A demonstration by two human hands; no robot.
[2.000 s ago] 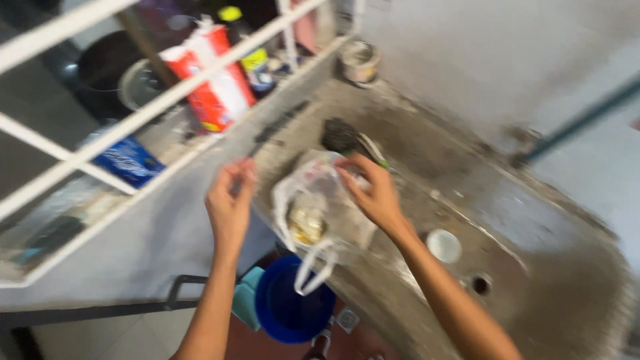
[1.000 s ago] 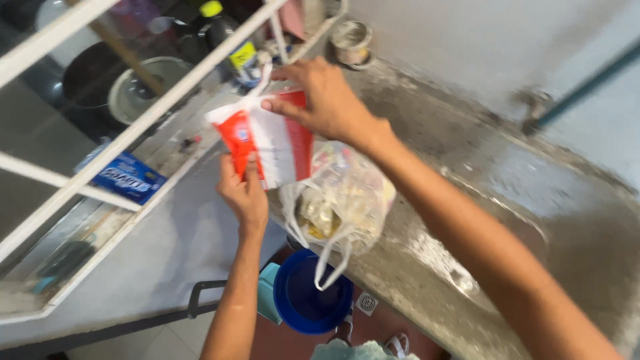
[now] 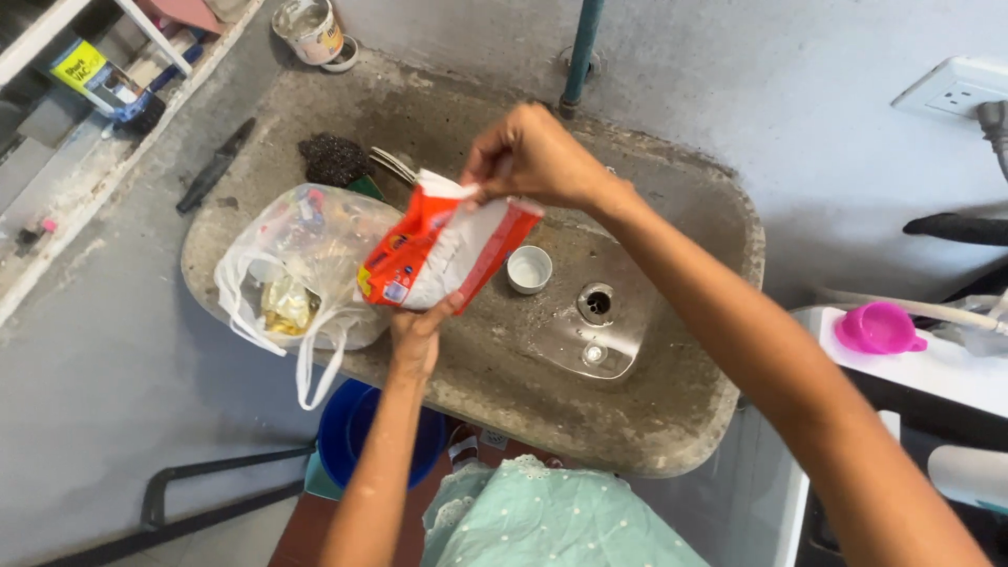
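A red and white plastic packet (image 3: 441, 252) is held tilted over the concrete sink (image 3: 472, 394). My left hand (image 3: 421, 335) grips its bottom edge, and my right hand (image 3: 528, 157) pinches its top edge. Left of the packet, a translucent plastic bag (image 3: 315, 260) with wrappers inside rests on the sink's left end, its handles hanging over the front rim. A small white cup (image 3: 529, 269) stands in the basin just right of the packet, beside the metal drain (image 3: 596, 303). Behind the bag lie a dark scouring pad (image 3: 335, 160) and a green piece of scourer (image 3: 365, 187).
A dark knife-like tool (image 3: 216, 165) lies on the left rim. A tub (image 3: 309, 31) sits at the back corner, a bottle (image 3: 106, 83) on the window ledge. A blue bucket (image 3: 346, 429) stands below. At right are a pink cup (image 3: 878, 328) and a wall socket (image 3: 953, 87).
The red and white packet stood by the window bars two seconds ago; one second ago both hands held it there. Now it is over the sink. The view has swung right.
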